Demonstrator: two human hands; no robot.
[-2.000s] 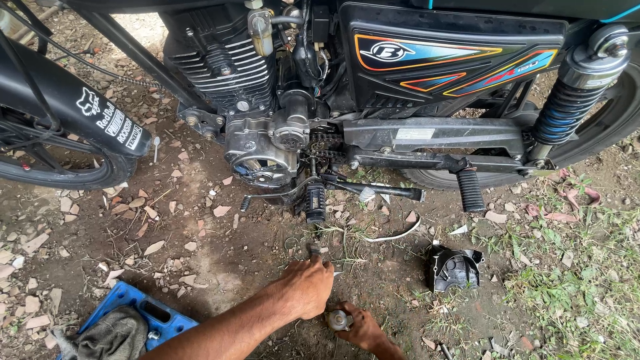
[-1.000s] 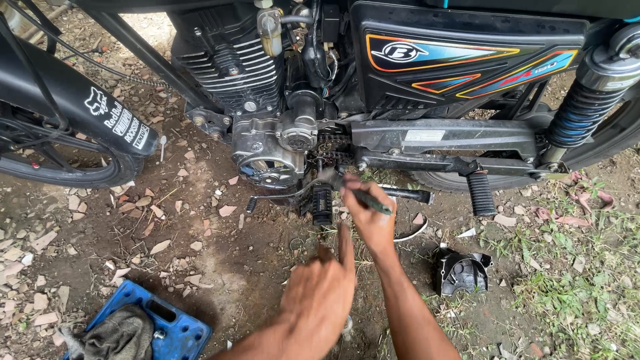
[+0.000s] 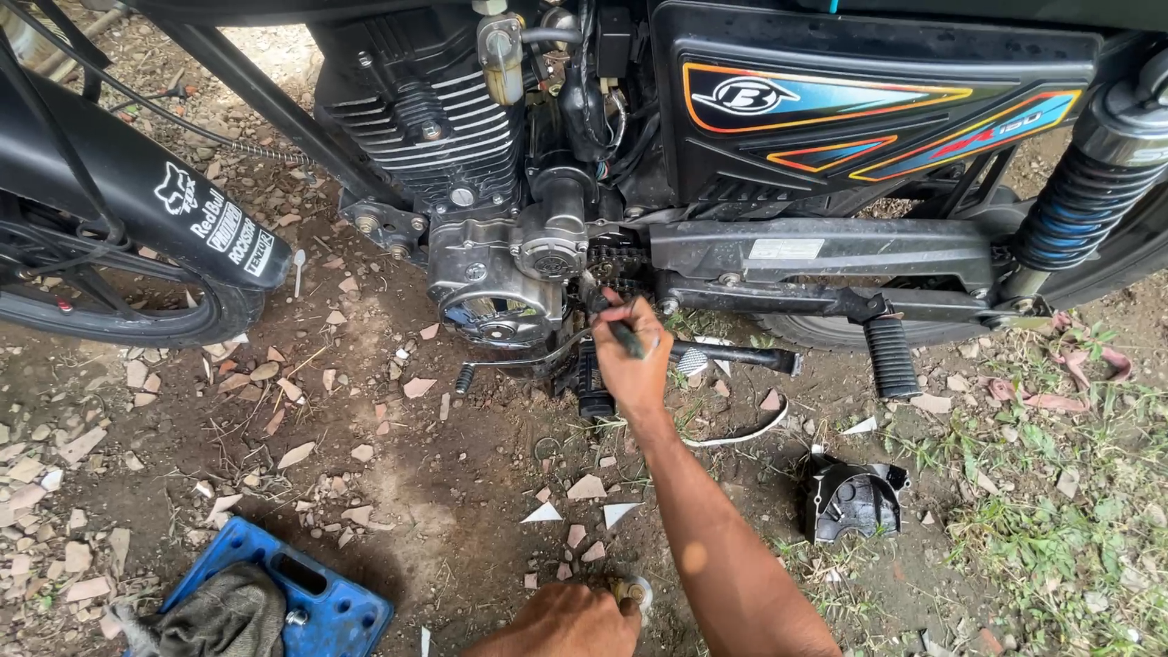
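My right hand [image 3: 631, 351] grips a brush-like tool with a dark green handle [image 3: 626, 338], its tip at the drive chain and front sprocket area [image 3: 619, 265] of the motorcycle's engine [image 3: 497, 265]. The tip itself is partly hidden. Low in the view, my left hand [image 3: 570, 620] has its fingers around or against a small round container [image 3: 631, 591], which shows only in part. Left of my right hand is the gear shift lever [image 3: 516, 363], with a rubber footpeg [image 3: 595, 383] just below the hand.
A black engine side cover [image 3: 856, 500] lies on the ground at right. A blue plastic stool or tray [image 3: 342, 598] holds a grey cloth [image 3: 214, 616] at lower left. A rear footpeg [image 3: 890, 356] and a stand bar [image 3: 744, 356] stick out. Broken tile pieces [image 3: 584, 488] litter the soil.
My left hand has moved down from near the footpeg to the small container. My right hand was at that container two seconds ago, then rose to the engine with the tool in it.
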